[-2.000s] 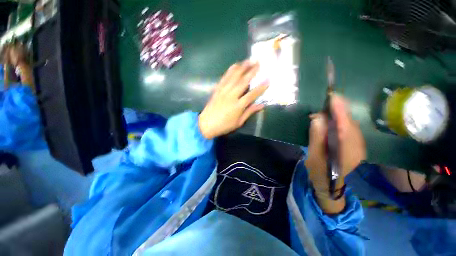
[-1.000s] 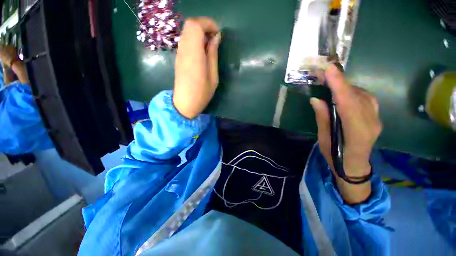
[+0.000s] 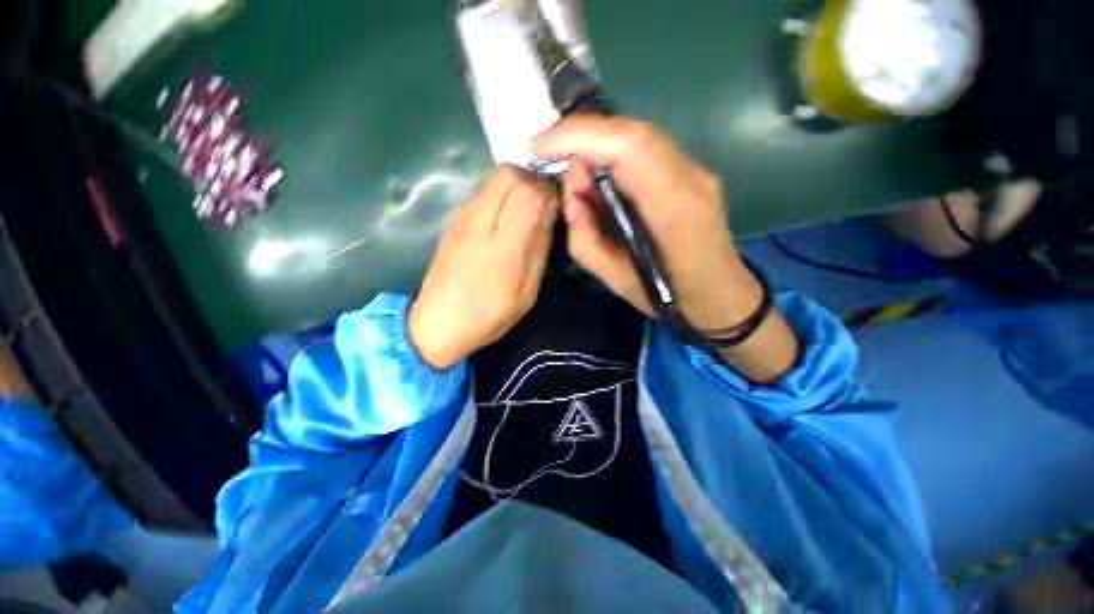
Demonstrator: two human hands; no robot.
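The open phone assembly [image 3: 510, 90], flat with a white face, lies on the green bench with its near end at my fingers. My left hand [image 3: 490, 258] is at that near end with its fingertips pinched together; whether they hold a small component cannot be seen. My right hand [image 3: 654, 210] holds the soldering iron [image 3: 636, 246], a black pen-like tool whose handle runs back towards the wrist. Its tip is hidden by the fingers. The fingertips of both hands nearly meet at the phone's end.
A pile of loose dark pink and white components [image 3: 220, 150] lies on the left. A long black tray [image 3: 72, 276] stands at far left. A yellow cylinder with a whitish top [image 3: 906, 54] stands upper right. Another person's hand [image 3: 966, 222] is at the bench's right edge.
My left hand has moved from beside the pile to the phone's near end. My right hand stays by the phone with the iron. The camera view has shifted and turned.
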